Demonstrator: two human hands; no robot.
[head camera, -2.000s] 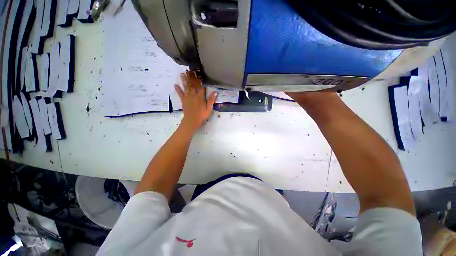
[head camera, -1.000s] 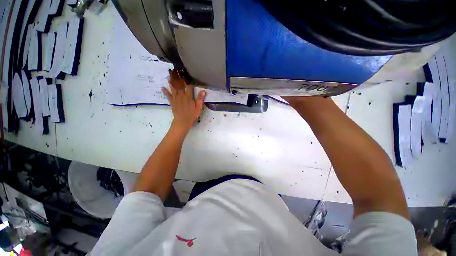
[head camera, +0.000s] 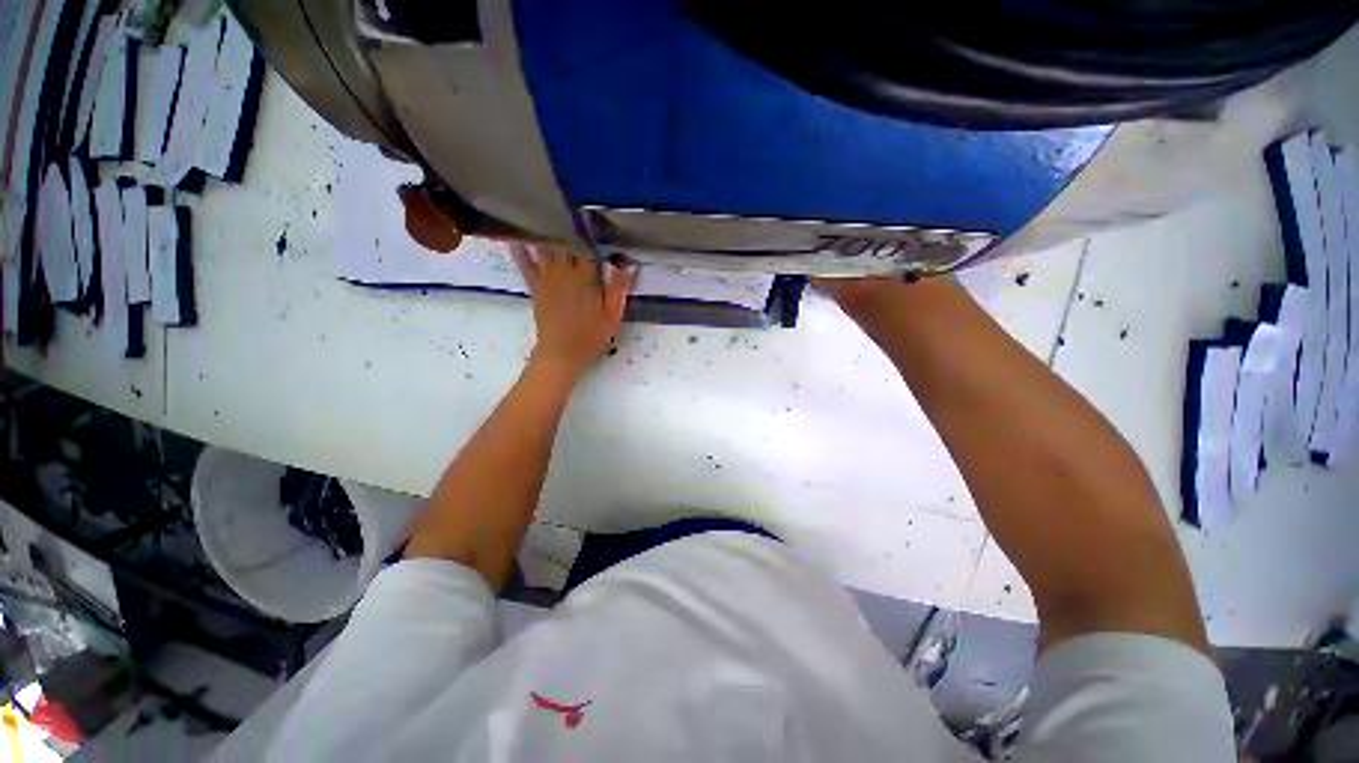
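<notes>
The blue and silver motor body of the cutting machine (head camera: 805, 134) fills the top centre and hides the knife. Its grey base plate (head camera: 701, 312) shows below it at the lay's near edge. The paper marker (head camera: 373, 239) lies on the dark fabric lay, left of and under the machine. My left hand (head camera: 571, 306) lies on the near edge of the lay beside the base plate, fingers apart, fingertips partly under the motor. My right hand (head camera: 882, 294) is mostly hidden under the motor's right side; its grip cannot be seen.
Cut bundles with dark edges (head camera: 149, 246) lie in groups at the left. More cut bundles (head camera: 1252, 403) lie at the right. Thick black cable coils (head camera: 1028, 52) sit on the motor. A white waste bin (head camera: 268, 559) stands below the table edge at the lower left.
The machine has moved left over the lay and covers more of the marker. My left hand has shifted slightly right relative to the lay, nearer the base plate.
</notes>
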